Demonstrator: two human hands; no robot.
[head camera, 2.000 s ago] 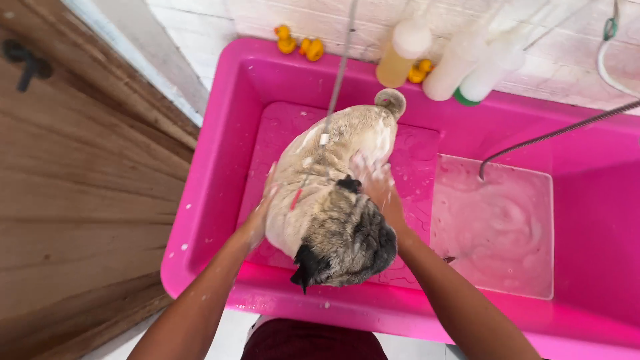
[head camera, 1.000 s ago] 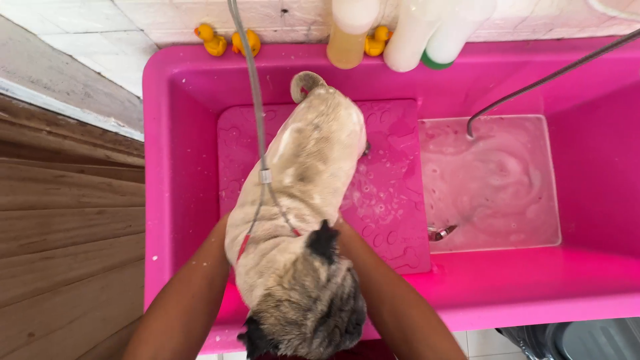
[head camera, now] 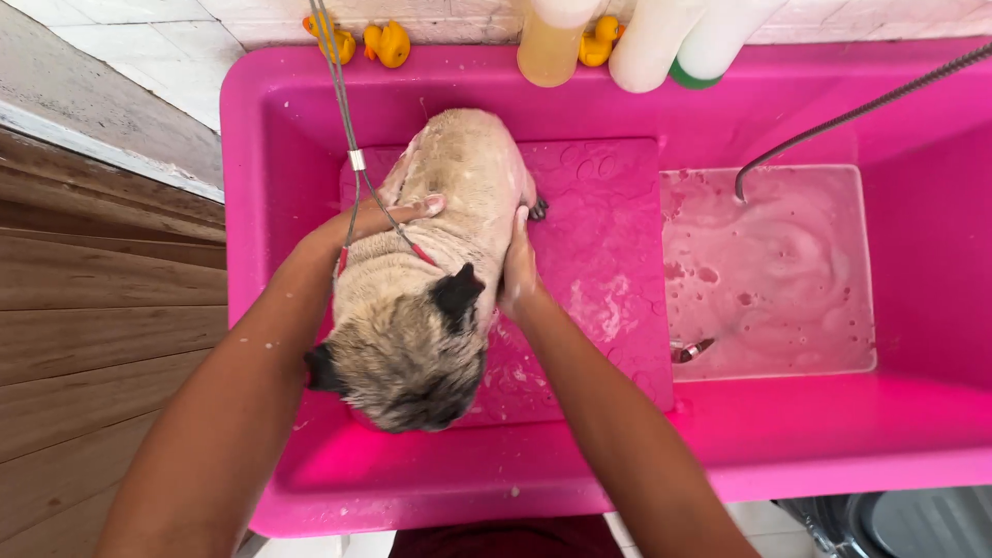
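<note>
A wet pug dog (head camera: 457,201) with black ears stands on a pink raised mat (head camera: 601,271) inside a pink plastic tub (head camera: 511,496), its head toward me. My left hand (head camera: 411,213) lies against the dog's side and back, thumb showing on top, the other fingers hidden. Against the opposite flank rests my right hand (head camera: 521,267), its fingertips near a dark paw (head camera: 537,209). Neither hand is closed around anything. A grey cable tether (head camera: 356,160) with red ends hangs down to the dog's neck.
Yellow rubber ducks (head camera: 387,44) and several bottles (head camera: 550,46) line the back rim. A grey hose (head camera: 852,112) runs into cloudy water (head camera: 767,271) at the right, where a metal fitting (head camera: 692,351) lies. Wooden boards (head camera: 108,310) stand at the left.
Both hands, hidden under the dog's front a second ago, now show along its sides. The dog's rear is lower in the view and its curled tail no longer shows. The view has shifted.
</note>
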